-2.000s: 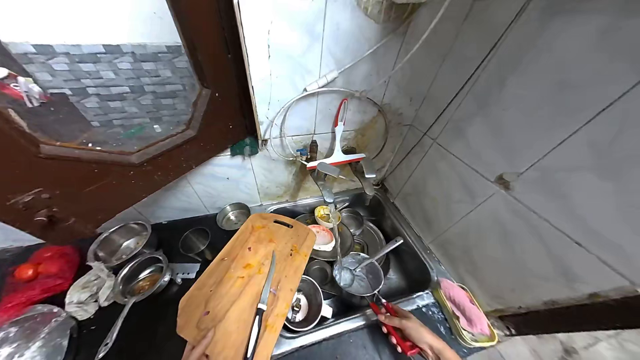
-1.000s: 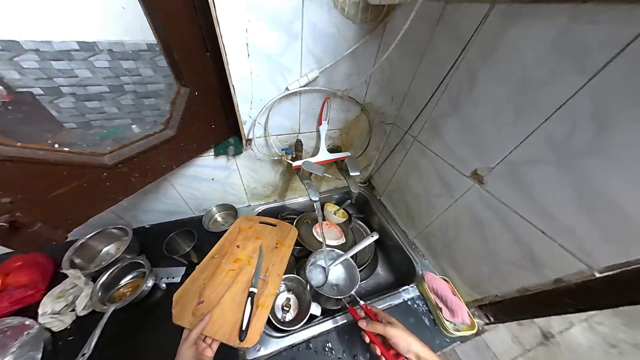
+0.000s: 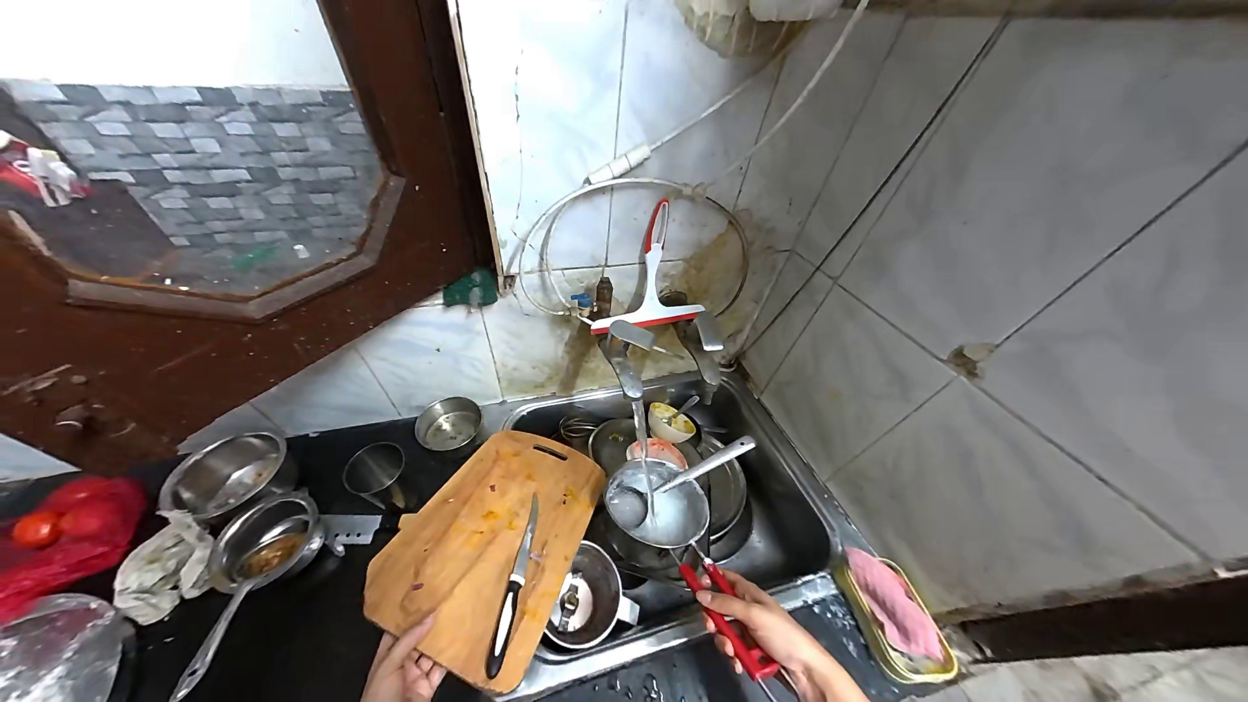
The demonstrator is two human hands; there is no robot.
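My left hand (image 3: 405, 663) holds the lower left edge of a wooden cutting board (image 3: 458, 546), which has food bits on it and is tilted over the sink's left edge. A kitchen knife (image 3: 515, 585) with a black and white handle lies on the board. My right hand (image 3: 765, 629) grips the red handles of tongs or a pan gripper (image 3: 726, 619), whose end meets the rim of a metal pan (image 3: 673, 517). Water from the faucet (image 3: 626, 370) runs into this pan, where a ladle (image 3: 717, 460) rests. More dishes lie beneath it in the steel sink (image 3: 780, 468).
A blender jar or steel cup with a blade (image 3: 609, 585) stands beside the board. Metal pots (image 3: 224, 473), a strainer (image 3: 268, 546), a crumpled cloth (image 3: 161, 575) and tomatoes in a red bag (image 3: 83, 526) sit at left. A tray with a pink sponge or cloth (image 3: 892, 600) is at right.
The pan in my right hand's tool has moved left, closer under the faucet's stream, since one second ago. Both hands keep their holds.
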